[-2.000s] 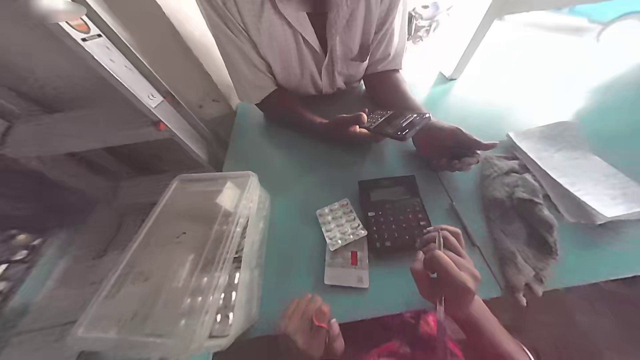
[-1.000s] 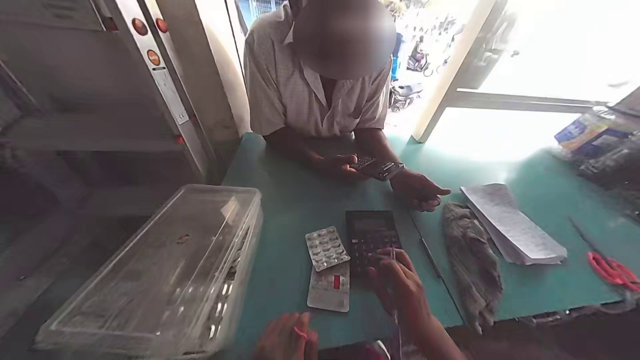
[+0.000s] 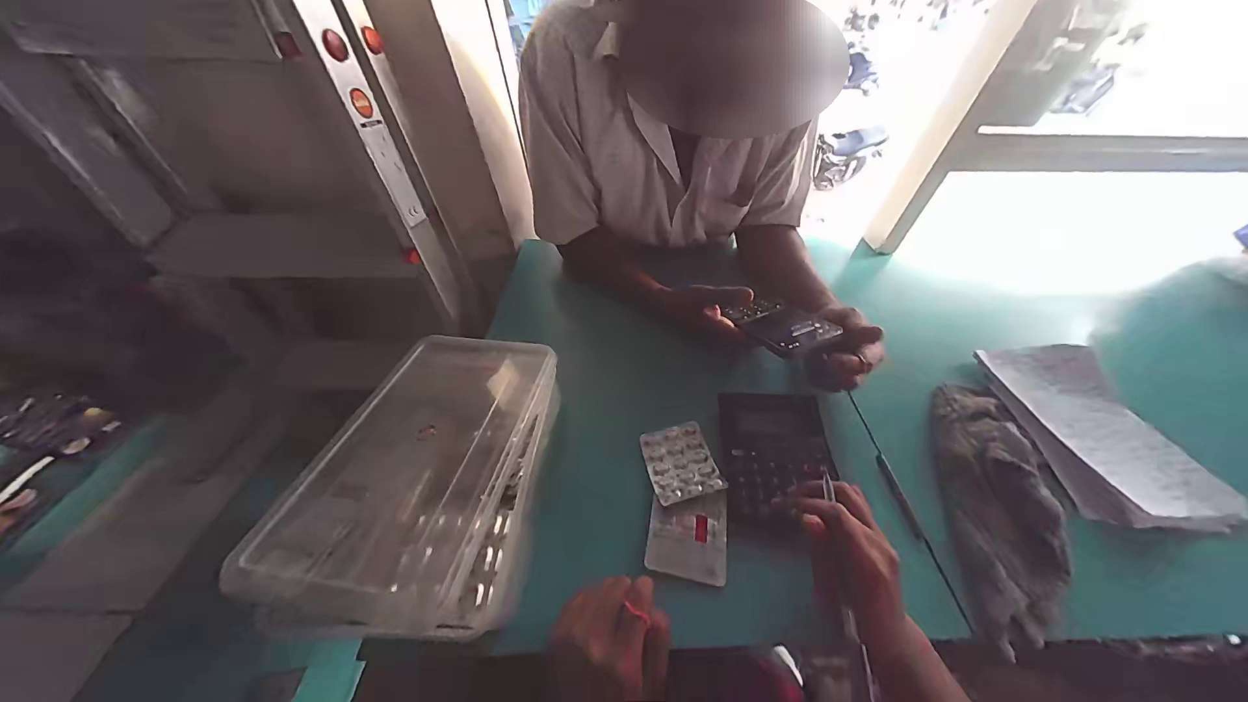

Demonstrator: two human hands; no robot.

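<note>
My right hand (image 3: 856, 556) grips a thin pen-like silver object (image 3: 850, 624), its fingers at the lower right keys of a black calculator (image 3: 777, 458). Left of the calculator lies a blister pack of round tablets (image 3: 682, 462), overlapping a second, flat blister pack (image 3: 687, 542) with a red mark. My left hand (image 3: 612, 639) rests at the near table edge below the packs, fingers curled, with a small red strip at them; whether it holds the strip is unclear.
Across the green table (image 3: 604, 390) a person (image 3: 673, 185) leans in with a phone (image 3: 795, 330) in the hands. A clear plastic box (image 3: 400, 487) stands left. To the right are a dark cord (image 3: 907, 497), a grey cloth (image 3: 1004, 517) and paper sheets (image 3: 1111, 439).
My right hand, beside the calculator two seconds ago, is now over its keys. The other person's far-side hand has come to the phone from its place apart. The view has shifted.
</note>
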